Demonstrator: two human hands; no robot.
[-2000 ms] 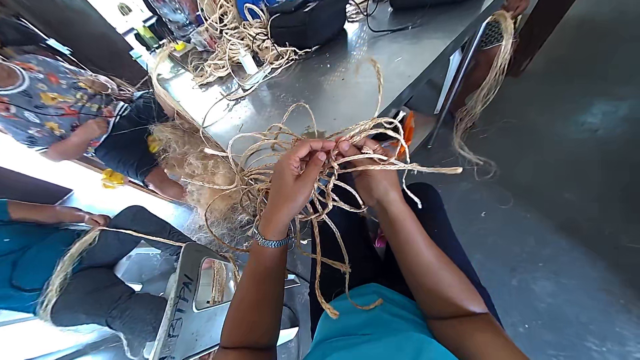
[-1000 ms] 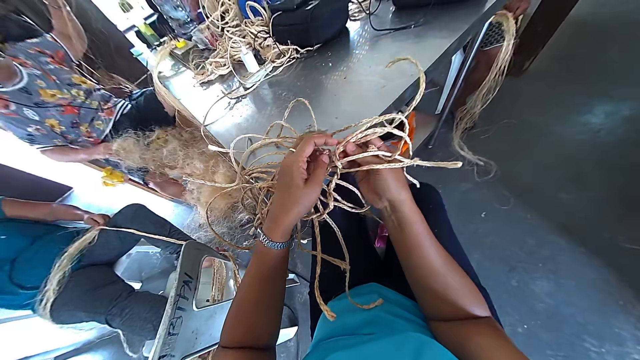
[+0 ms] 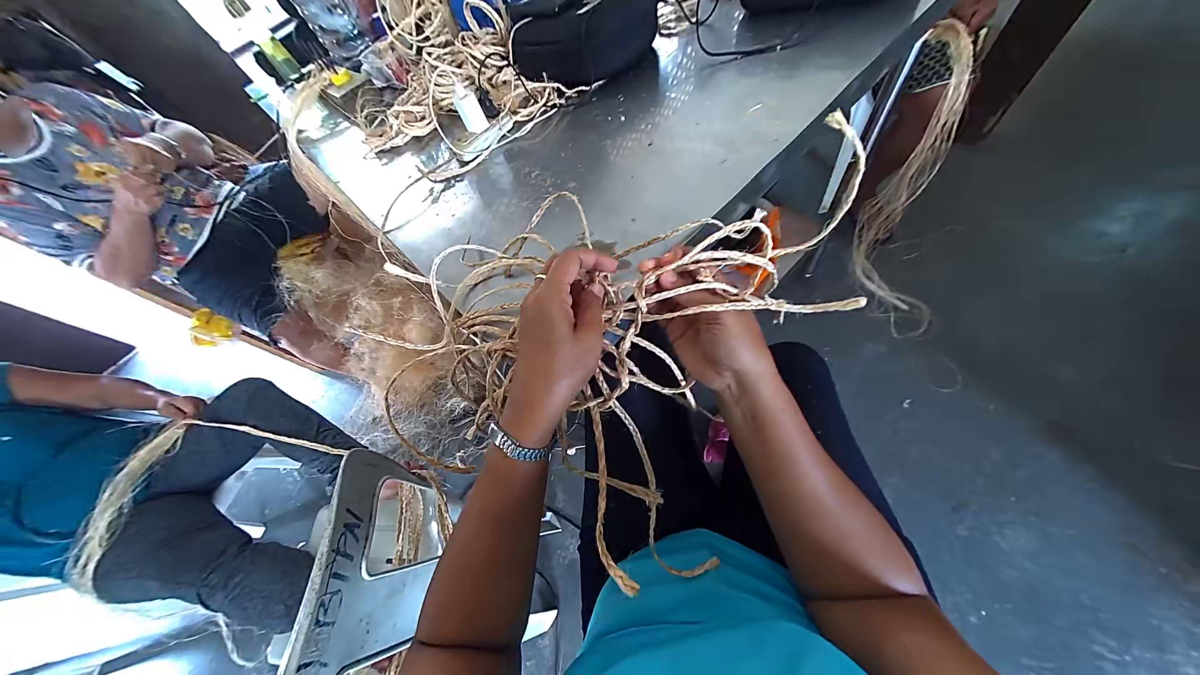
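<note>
A tangled bundle of tan natural-fibre cord spreads in loops over my lap and up to the table's edge. My left hand, with a beaded bracelet at its wrist, pinches the cord between thumb and fingers near the middle. Close on its right, my right hand holds several strands, palm partly up; loops cover some of its fingers. Cord ends stick out to the right, and others hang down onto my teal shirt. The exact crossing of the strands between my hands cannot be made out.
A metal table bears coiled cord, a white bottle and a black bag. Loose fibre lies at the left. A plastic chair stands lower left. Co-workers sit at the left; another person's hand holds fibre upper right.
The cord end at the upper right has swung further right and now points upward. My hands stay close together on the cord. The co-worker at the upper left has lowered a raised arm.
</note>
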